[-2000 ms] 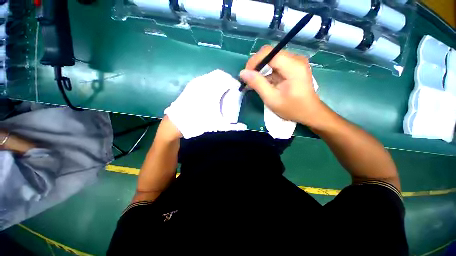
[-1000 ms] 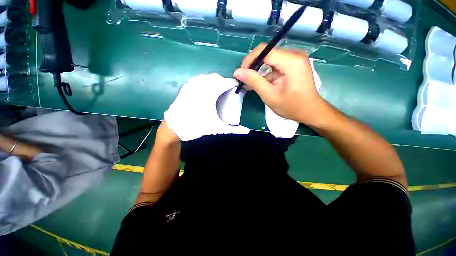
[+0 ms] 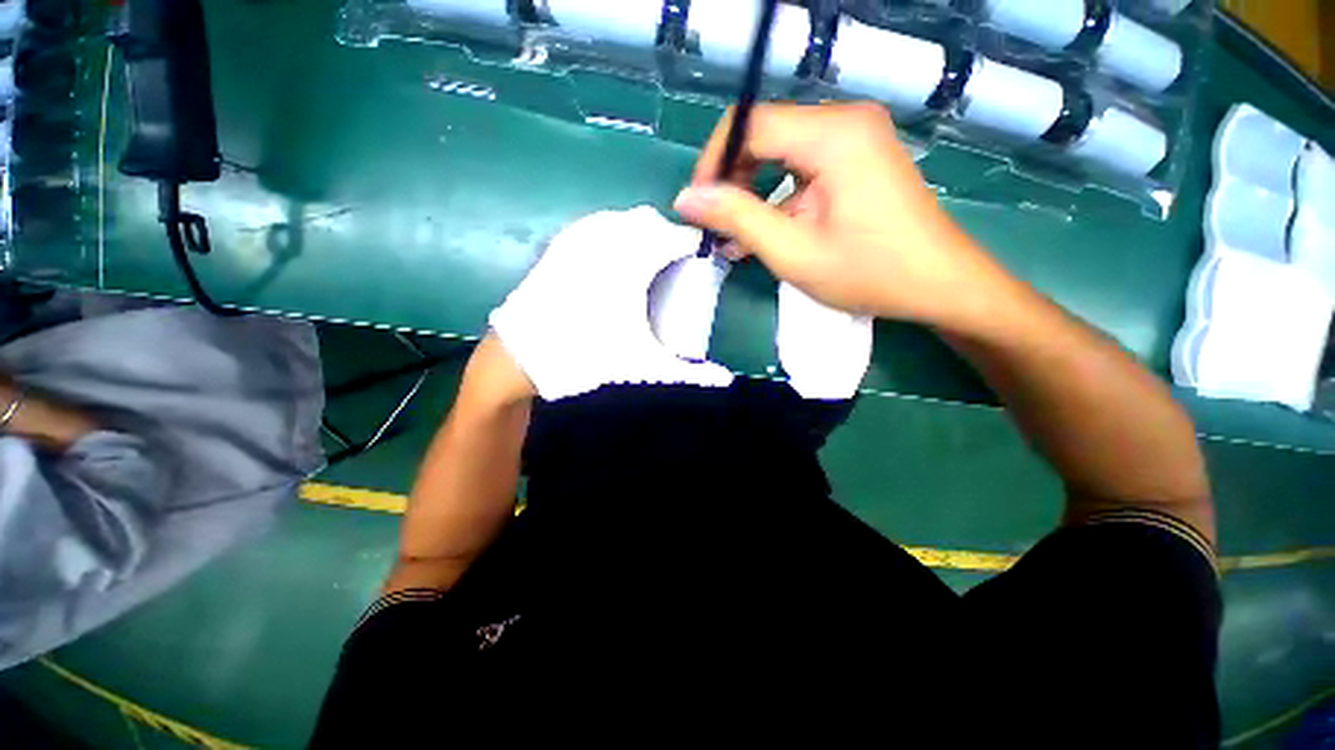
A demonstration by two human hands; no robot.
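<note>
My left hand (image 3: 597, 311), in a white glove, holds a pale rounded housing (image 3: 685, 311) above the bench edge. Much of the housing is hidden by the glove. My bare right hand (image 3: 820, 205) grips a thin black pen-like tool (image 3: 750, 88) between thumb and fingers. The tool stands nearly upright, its lower tip at the top edge of the housing. A white cloth (image 3: 823, 349) lies below my right hand, at the bench edge.
A clear blister tray (image 3: 586, 106) with rows of white cylinders lies at the back. A black heat gun (image 3: 164, 103) with its cord is at the left. White scalloped trays (image 3: 1233, 330) lie at the right. A person's grey sleeve (image 3: 220, 381) shows at the left.
The black tool has turned from a right-leaning slant to nearly upright. My right hand has shifted slightly. My left hand still holds the housing in about the same place.
</note>
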